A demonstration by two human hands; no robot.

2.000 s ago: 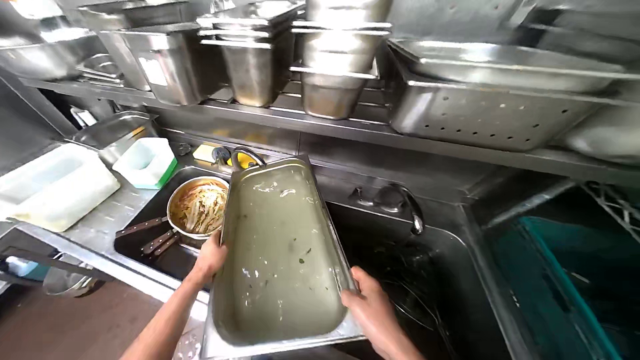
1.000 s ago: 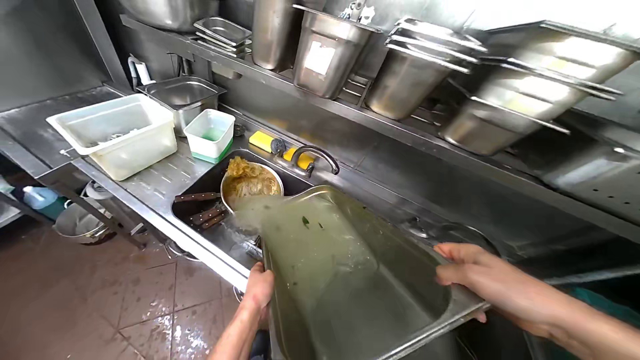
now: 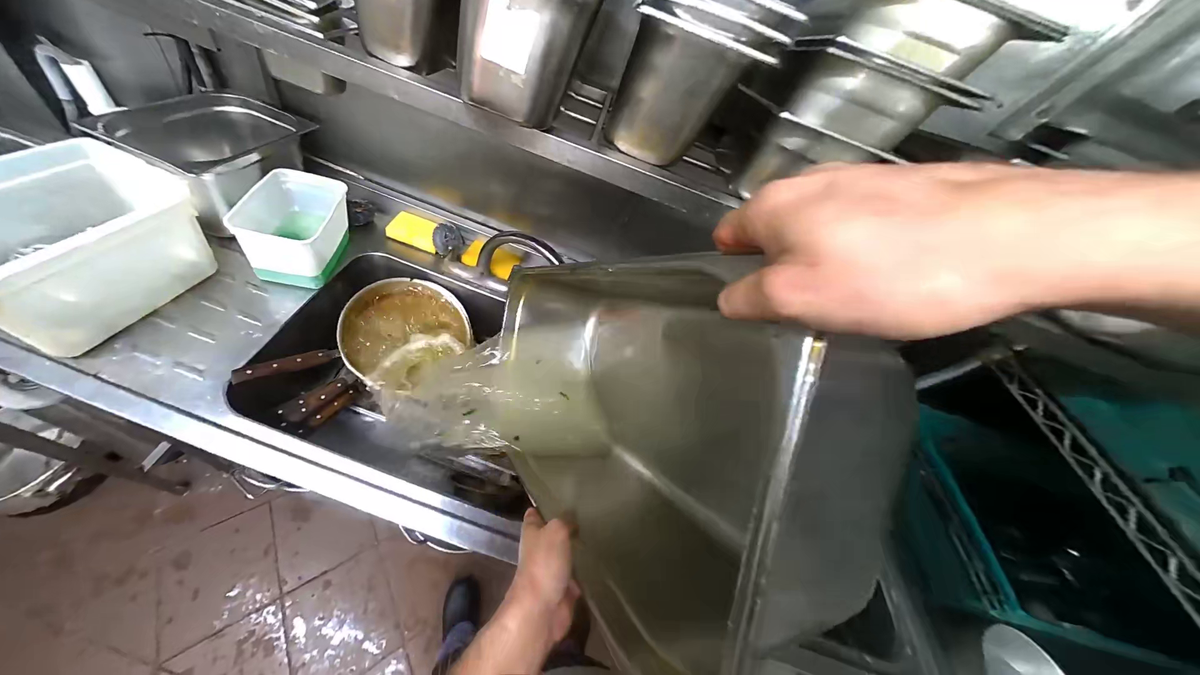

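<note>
A large rectangular stainless steel pan [image 3: 675, 422] is tipped steeply to the left, and murky water [image 3: 450, 403] pours over its end into the left sink basin [image 3: 384, 459]. My right hand [image 3: 844, 248] grips the raised far rim of the pan. Lower down, my left hand [image 3: 548, 572] holds the near edge, its fingers partly hidden by the pan. The stream meets a round metal pot [image 3: 403, 328] in the basin, which holds cloudy brown liquid. Several brown riveted handles [image 3: 286, 366] lie beside the pot; what they belong to is hidden.
White plastic tub [image 3: 103, 244], small white-and-green container [image 3: 291, 225] and deep steel pan [image 3: 202, 141] stand left of the sink. Yellow sponges [image 3: 412, 232] and a curved faucet [image 3: 516, 244] are behind it. Steel containers [image 3: 670, 84] line the shelf above. A teal crate [image 3: 975, 525] is low right.
The pan has gone from nearly level to steeply tipped, and its water now pours out to the left. My right hand has risen with the rim. The view has swung left.
</note>
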